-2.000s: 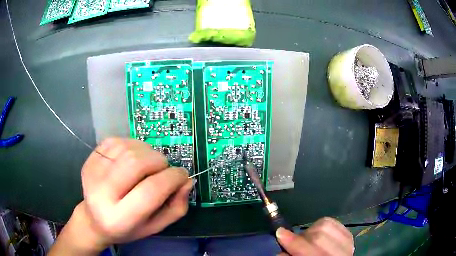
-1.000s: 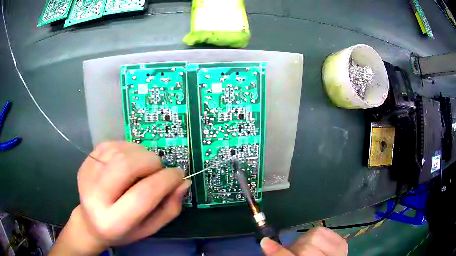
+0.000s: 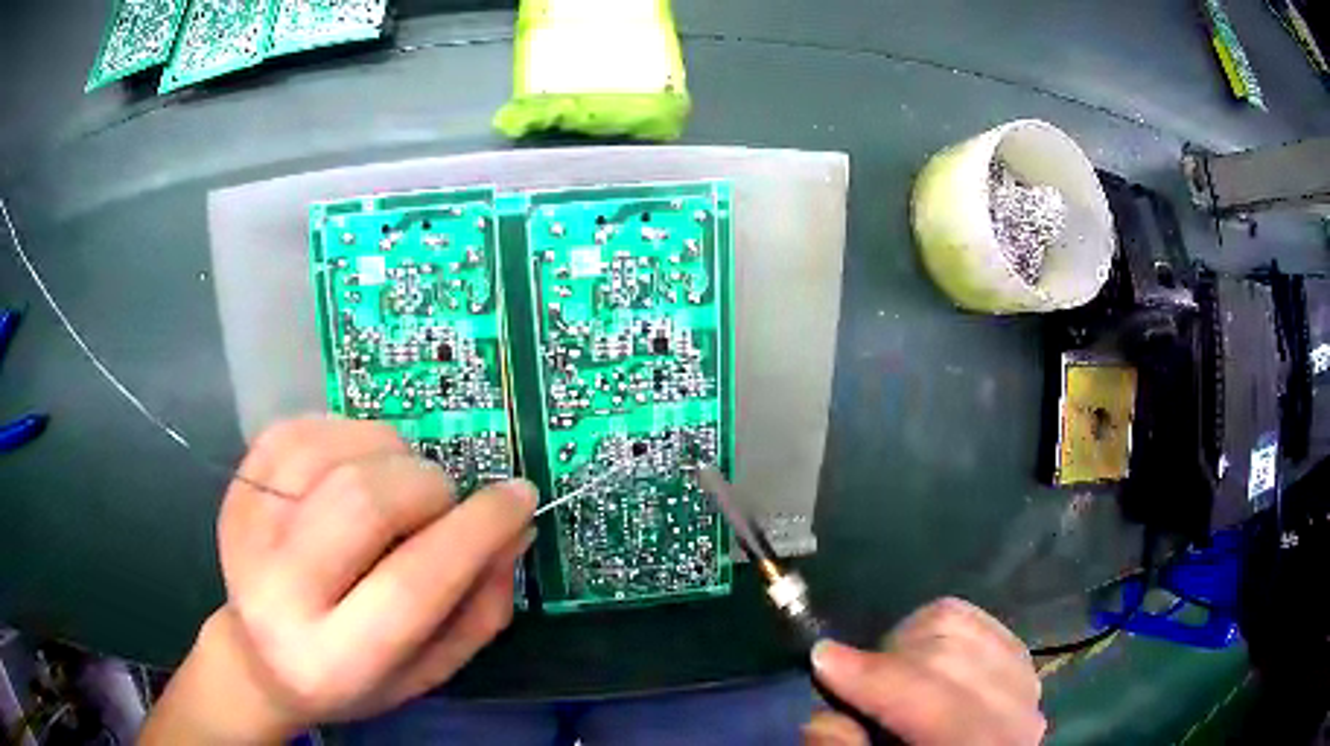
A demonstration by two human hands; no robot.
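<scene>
Two green circuit boards lie side by side on a translucent mat [image 3: 795, 321]. My left hand [image 3: 365, 561] is over the lower part of the left board [image 3: 416, 313] and pinches solder wire [image 3: 566, 503]. The wire's end reaches over the lower half of the right board [image 3: 627, 350], and its tail curves off to the upper left. My right hand [image 3: 926, 678] holds a soldering iron [image 3: 785, 590] by its black handle. The iron's greyish tip is over the right board's right side, a little right of the wire's end; contact cannot be told.
A cream tub [image 3: 948, 219] with silvery scraps stands right of the mat. A yellow-brown sponge tray [image 3: 1097, 423] and black boxes [image 3: 1247, 423] are beyond. A yellow-green wrapped bar [image 3: 598, 66] and several green boards [image 3: 219, 37] lie past the mat. Blue-handled nippers [image 3: 21, 432] show at the left edge.
The whole view has shifted, with the bench things now further left in the picture. The iron's tip first moved left on the right board, then back toward its right side. Both hands keep their holds.
</scene>
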